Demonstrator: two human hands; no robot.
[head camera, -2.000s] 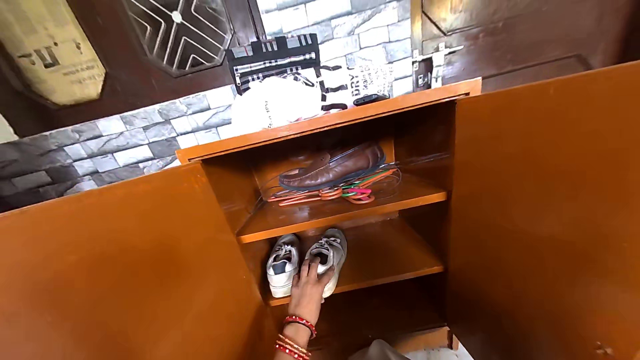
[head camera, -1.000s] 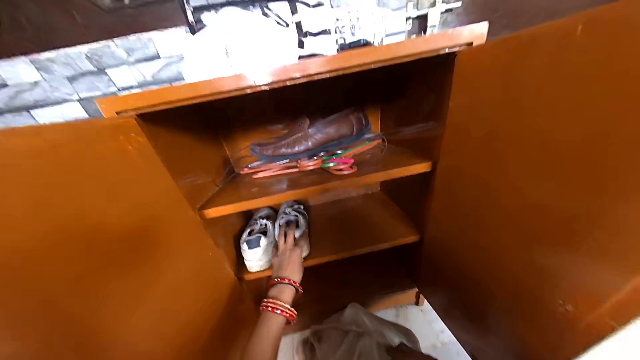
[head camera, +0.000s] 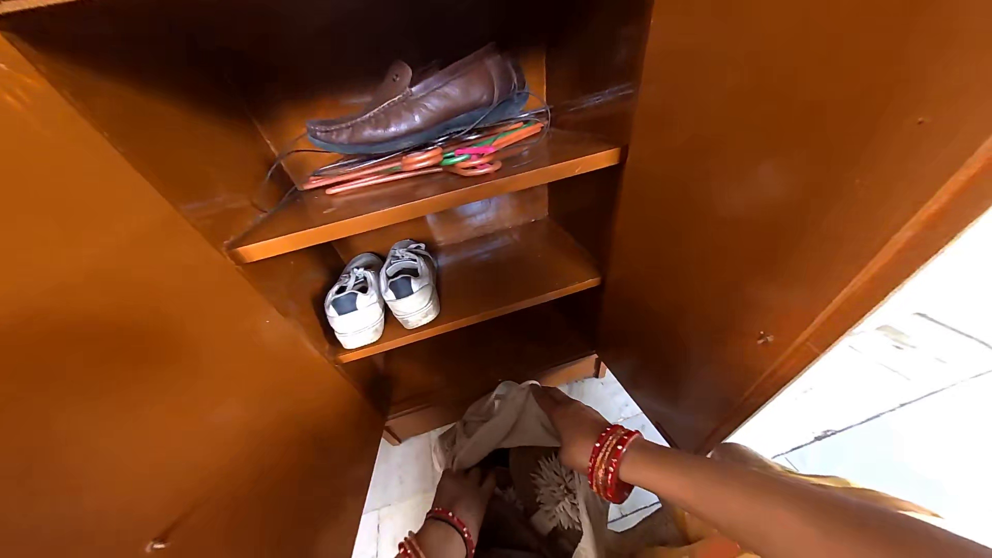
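Observation:
Below the cabinet, my right hand grips the rim of a beige cloth bag, holding its mouth apart. My left hand is at the near left side of the bag's mouth, its fingers partly hidden; whether it holds anything cannot be told. Inside the bag lies something dark with a grey, flower-like fringed piece. On the middle shelf a pair of white sneakers stands side by side, heels outward. A brown leather loafer rests above on orange, green and pink hangers.
The cabinet's left door and right door stand wide on both sides. The middle shelf edge and upper shelf edge run above my hands. White floor tiles show at the right.
One hand was on the right sneaker in both earlier frames; now the sneakers stand untouched. Both hands are now low at the cloth bag. The view has moved closer and lower.

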